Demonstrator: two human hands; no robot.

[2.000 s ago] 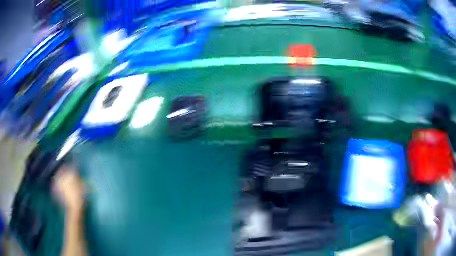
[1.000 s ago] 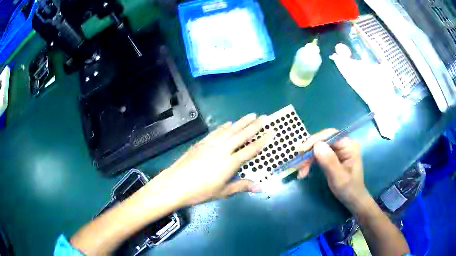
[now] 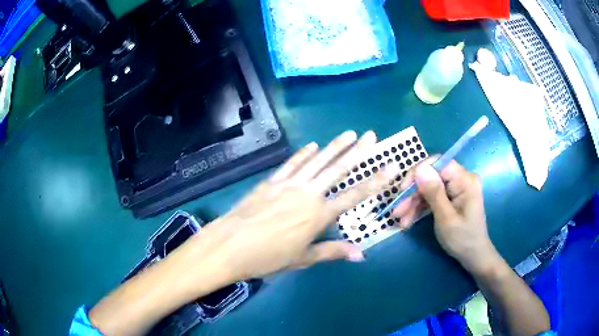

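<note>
A cream dot sheet (image 3: 410, 139) with rows of small black dots lies on the green bench. My left hand (image 3: 282, 213) lies palm down over its left part, fingers spread, thumb at its lower edge. My right hand (image 3: 453, 210) holds thin tweezers (image 3: 460, 143) like a pen, their point down at the dots near the sheet's lower left end. Whether a dot is caught at the point cannot be told. A black housing (image 3: 172, 235) lies under my left forearm, which hides its middle.
The black press fixture (image 3: 197, 141) stands at the upper left. A blue parts bin (image 3: 335, 71), red bin (image 3: 466, 9) and squeeze bottle (image 3: 439, 75) are at the back. A white wipe (image 3: 519, 111) and perforated sheet (image 3: 542, 69) lie right. Blue crates (image 3: 571, 282) are beyond the bench edge.
Both hands have come over the dot sheet since the blurred first frame. Since one second ago, the tweezers have tilted steeper, with their point down on the dots. The view has shifted slightly.
</note>
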